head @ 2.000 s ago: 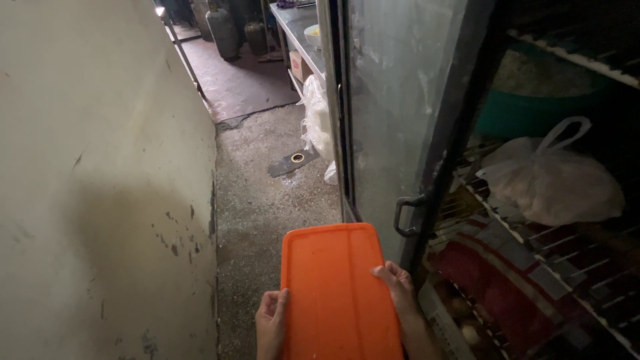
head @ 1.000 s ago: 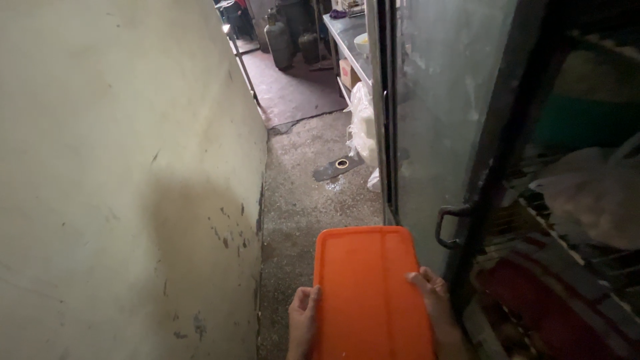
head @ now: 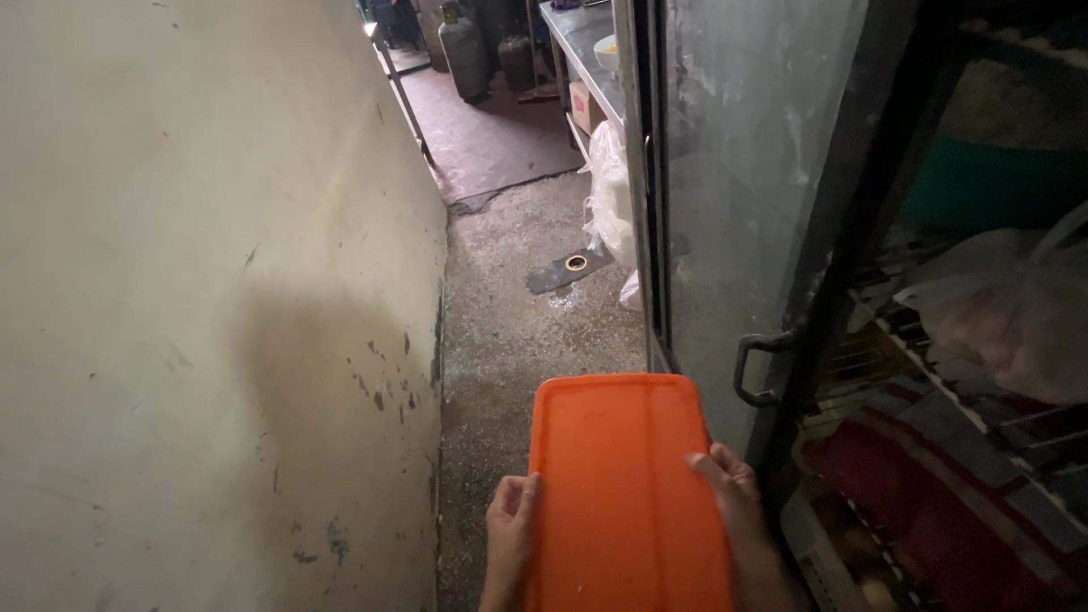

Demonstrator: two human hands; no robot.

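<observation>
An orange plastic lid or lidded container (head: 625,501) fills the bottom middle of the head view; its underside is hidden, so I cannot tell which. Its left edge is gripped by my left hand (head: 512,531), fingers curled at the rim. On the opposite edge my right hand (head: 735,501) holds on, thumb lying over the top. Just beyond the right hand is the black handle (head: 752,370) of a sliding glass door (head: 739,170), which neither hand touches.
A scuffed wall (head: 212,255) bounds the left. Racks at right bear a knotted plastic bag (head: 1011,314) and a green tub (head: 994,191). Ahead are a floor drain (head: 576,263), white plastic bags (head: 610,200), a metal table (head: 586,47) and gas cylinders (head: 464,55).
The view has swung, first left, then slightly back. Both hands keep their hold on the orange lid or container.
</observation>
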